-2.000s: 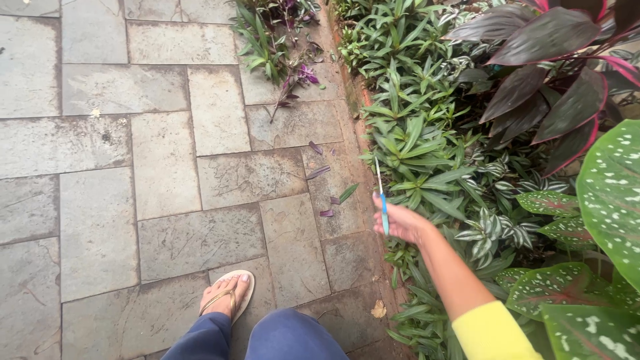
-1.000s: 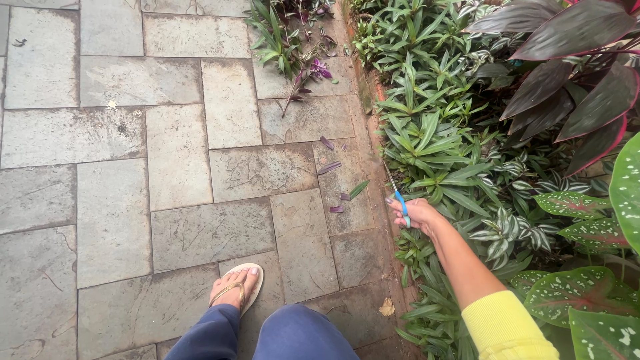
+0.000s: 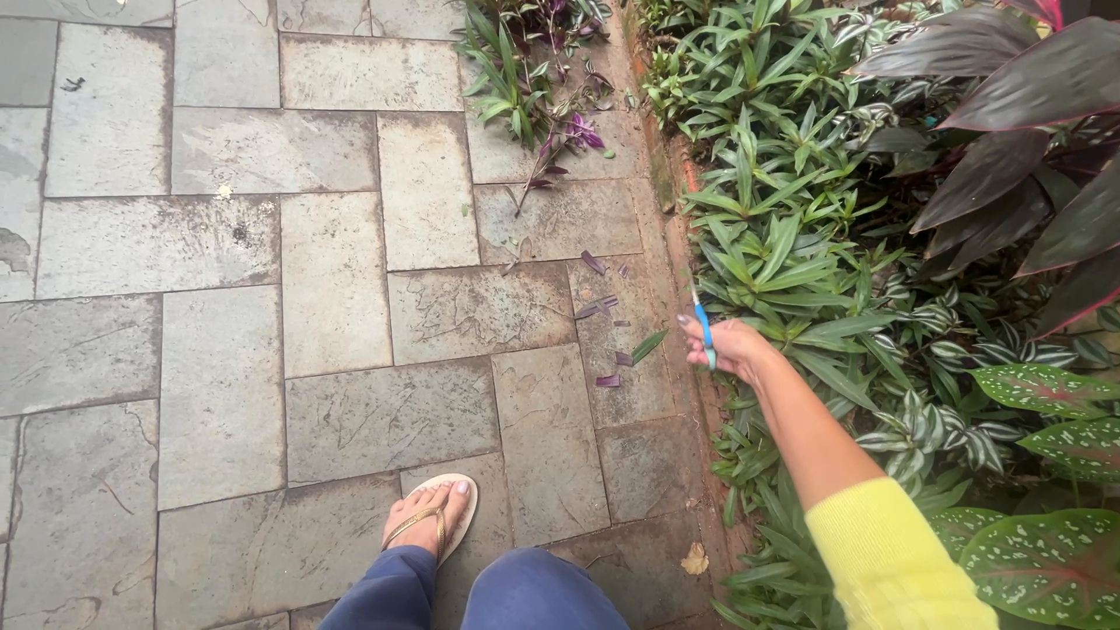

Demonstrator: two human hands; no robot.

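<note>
My right hand (image 3: 724, 346) holds a pair of scissors (image 3: 703, 325) by blue and pale green handles, over the edge of the planted bed. The blades point away from me; whether they are apart is too small to tell. Just right of the hand grow low green leafy plants (image 3: 783, 271). To its left, on the paving, lie a loose green leaf (image 3: 648, 346) and several purple leaf pieces (image 3: 597, 306). My left hand is out of the frame.
A brick edging (image 3: 667, 175) divides the stone paving (image 3: 394, 429) from the bed. Cut stems and purple-leaved plants (image 3: 534, 96) lie on the paving at the top. Dark red-edged leaves (image 3: 1032, 87) and spotted caladium leaves (image 3: 1041, 560) stand at the right. My sandalled foot (image 3: 429, 521) is below.
My right hand stays near the bed's edge with the scissors, whose angle has shifted slightly. The loose leaf and purple pieces lie where they were on the paving.
</note>
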